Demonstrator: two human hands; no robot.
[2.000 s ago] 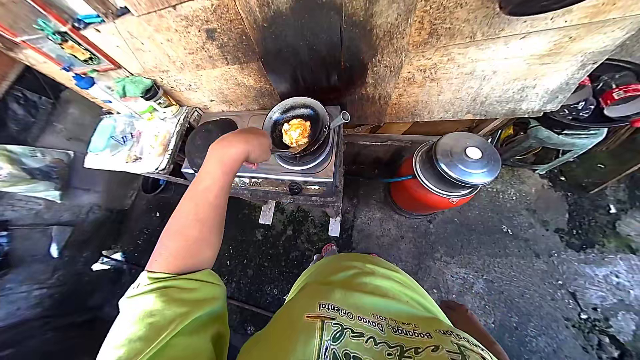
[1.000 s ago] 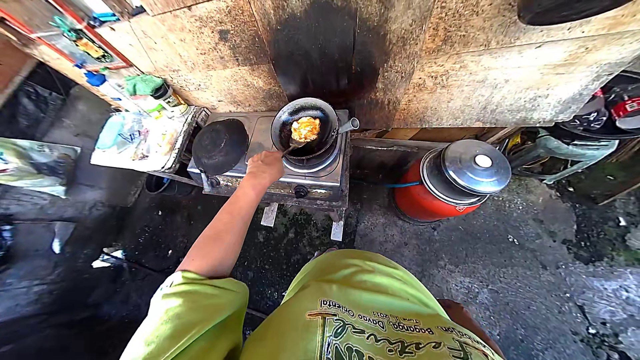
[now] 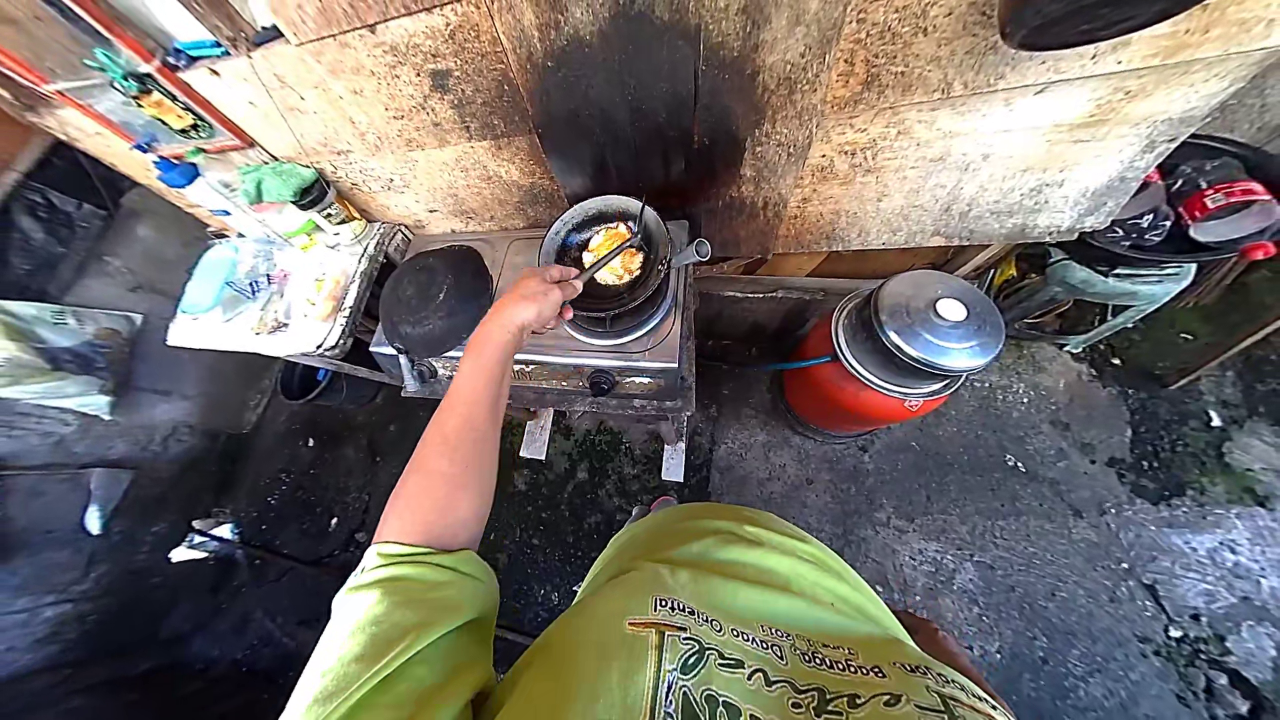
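Note:
My left hand [image 3: 545, 300] is closed around the handle of a dark cooking utensil [image 3: 607, 260], probably a turner. The utensil reaches over a dark frying pan [image 3: 575, 212], its far end by a golden-brown fried food [image 3: 622, 270], perhaps egg. The pan rests on the right burner of a two-burner gas stove [image 3: 520, 345], its metal handle [image 3: 692, 252] pointing right. Left of my hand, a round black pan or lid [image 3: 436, 300] covers the left burner. My right hand is out of view; only part of that arm shows beside my shirt at the lower right.
A lidded metal pot [image 3: 940, 320] sits on a red container [image 3: 850, 385] right of the stove. Left stands a small table [image 3: 270, 340] with plastic bags and bottles. A soot-marked wooden wall [image 3: 430, 110] rises behind. Further right, a dark basin [image 3: 1220, 250] holds plastic bottles.
The utensil, hardly visible two seconds ago, now shows clearly across the pan, over the food. My left hand stays near the pan's lower left. The view has shifted slightly.

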